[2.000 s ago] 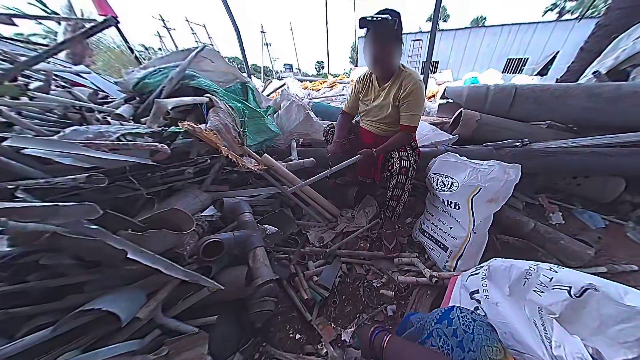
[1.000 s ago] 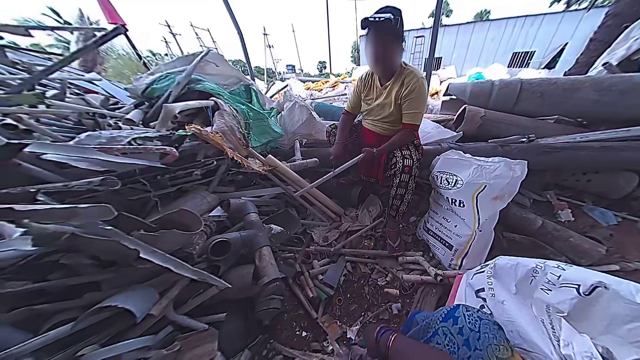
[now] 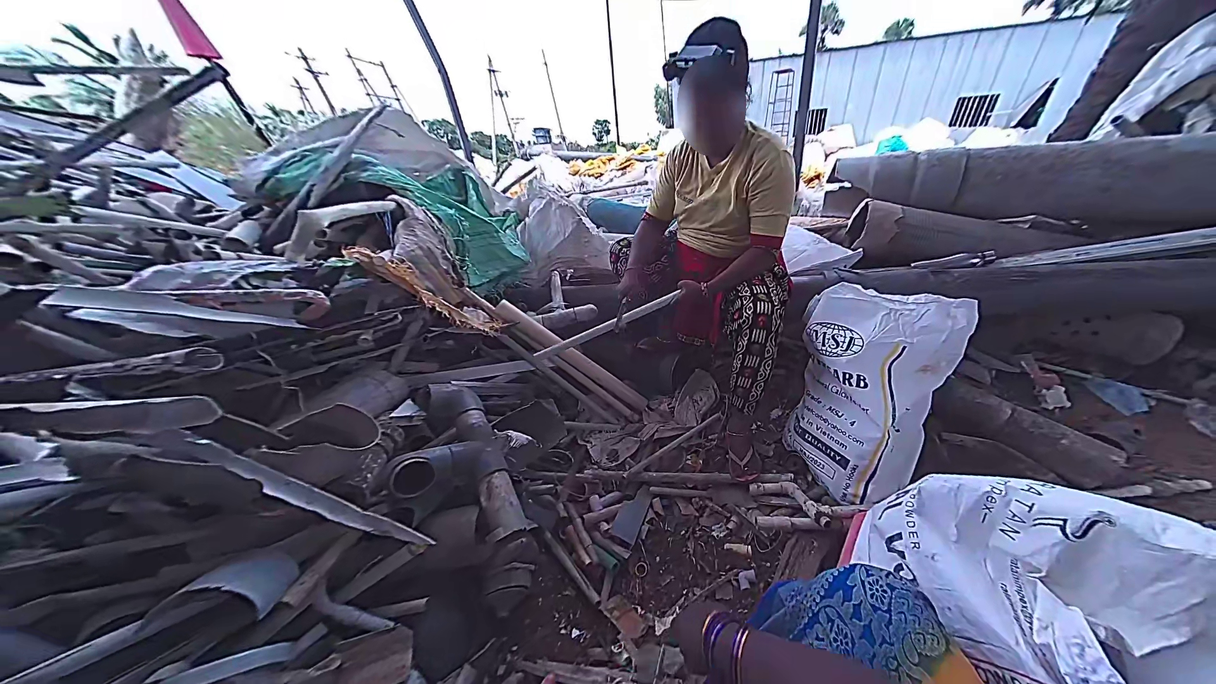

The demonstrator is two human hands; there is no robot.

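Observation:
My right hand [image 3: 692, 631] is low in the view, just left of the bangles on my wrist. It is dark and blurred over the littered ground, so its fingers and anything in them cannot be made out. Beside the forearm lies blue patterned cloth [image 3: 850, 617]. My left hand is out of view. Nearest the right hand are small pipe offcuts and scraps [image 3: 622, 616]. A grey elbow pipe fitting [image 3: 427, 475] lies farther left among scrap pipes.
A seated co-worker [image 3: 727, 199] holds a thin pale pipe [image 3: 608, 328] across the front. White printed sacks stand at the right [image 3: 879, 399] and lower right [image 3: 1035, 579]. Split pipes [image 3: 285, 484] heap up on the left; large pipes [image 3: 1035, 180] lie behind.

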